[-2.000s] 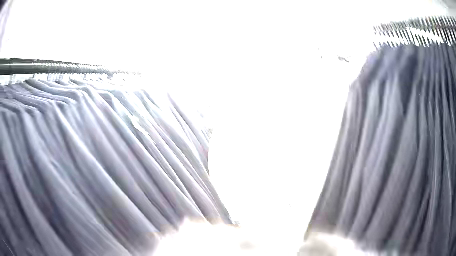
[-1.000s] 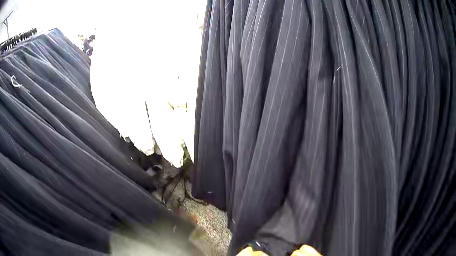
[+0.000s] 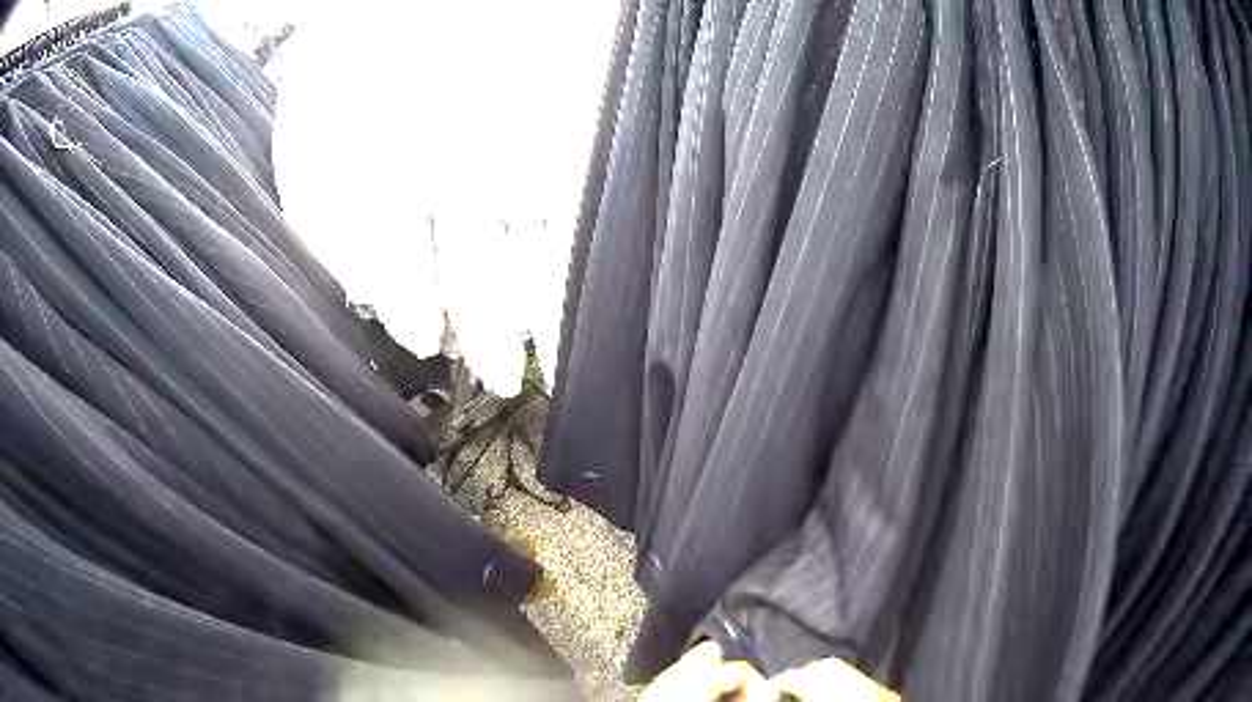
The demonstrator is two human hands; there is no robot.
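Note:
Dark pinstripe garments hang in a dense row on the right. One garment's lower edge is drawn up in folds at the bottom centre. My left hand and my right hand are side by side there, overexposed and cut off by the bottom edge. Their fingers appear closed on this cloth, but the exact grip is hidden. A small dark loop or edge of cloth shows just above my left hand. A short white thread is on the right row.
Another row of striped garments hangs on the left, with a white thread squiggle on it. An overexposed white mass stands between the rows. Speckled floor shows below, with dark tangled strands. A pale blur crosses the bottom left.
Since one second ago the view has shifted slightly, showing more floor. Both hands remain at the same cloth. Two seconds ago the view was higher, with pale blurred shapes at the bottom.

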